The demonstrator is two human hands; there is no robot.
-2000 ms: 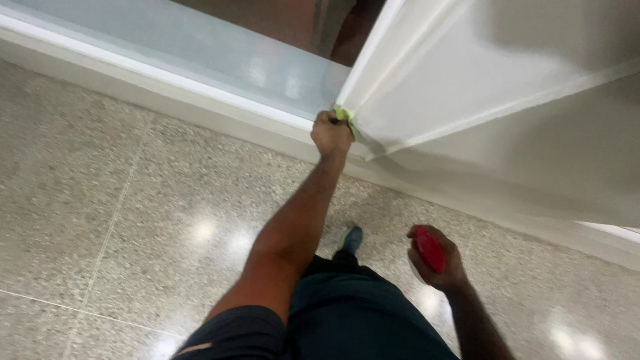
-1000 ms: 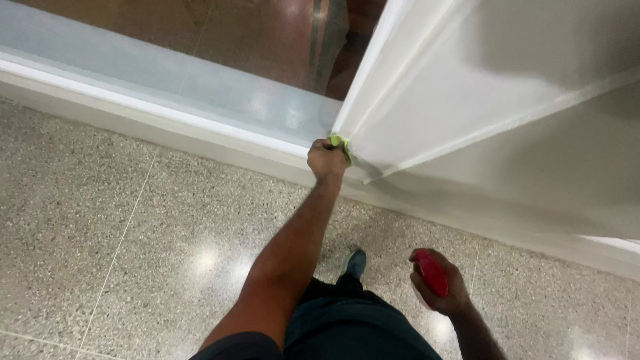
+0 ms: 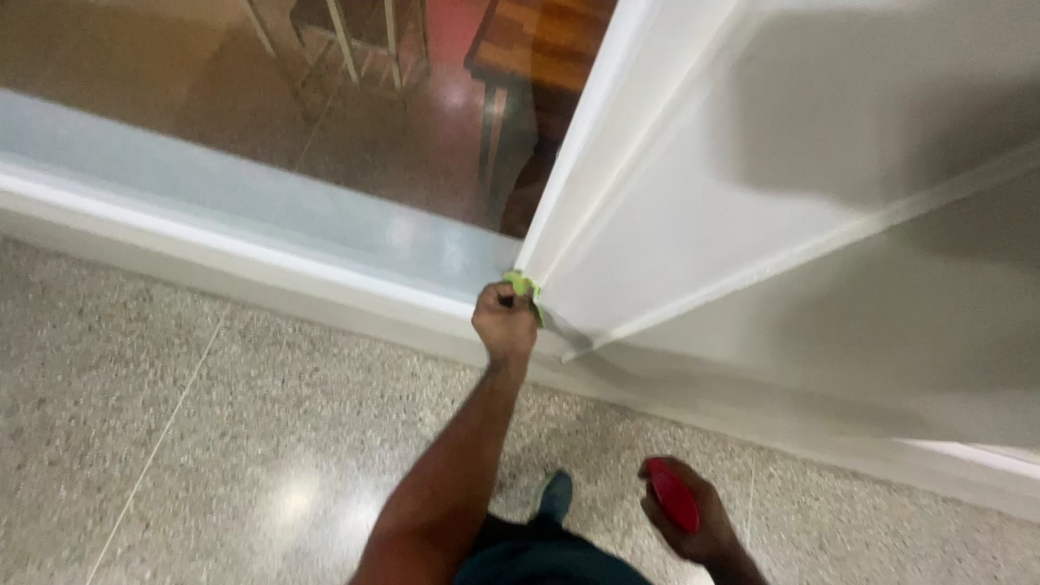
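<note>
My left hand (image 3: 505, 321) grips a yellow-green cloth (image 3: 522, 284) at the lower corner of the window, where the white frame (image 3: 569, 154) meets the sill (image 3: 325, 272). Part of the cloth is hidden by the fingers. Lower right, over the floor, my right hand (image 3: 695, 516) is closed around a red object (image 3: 674, 496), perhaps the head of a spray bottle; its lower part is out of sight.
Behind the glass stand a wooden-topped table (image 3: 544, 49) and a chair or stool (image 3: 357, 41). A white panelled wall (image 3: 691, 162) rises on the right. Speckled terrazzo floor (image 3: 284, 406) lies below, with one of my shoes (image 3: 556, 496) on it.
The view has shifted, showing more of the room behind the glass. My left hand stays at the frame corner with the cloth, and my right hand still holds the red object.
</note>
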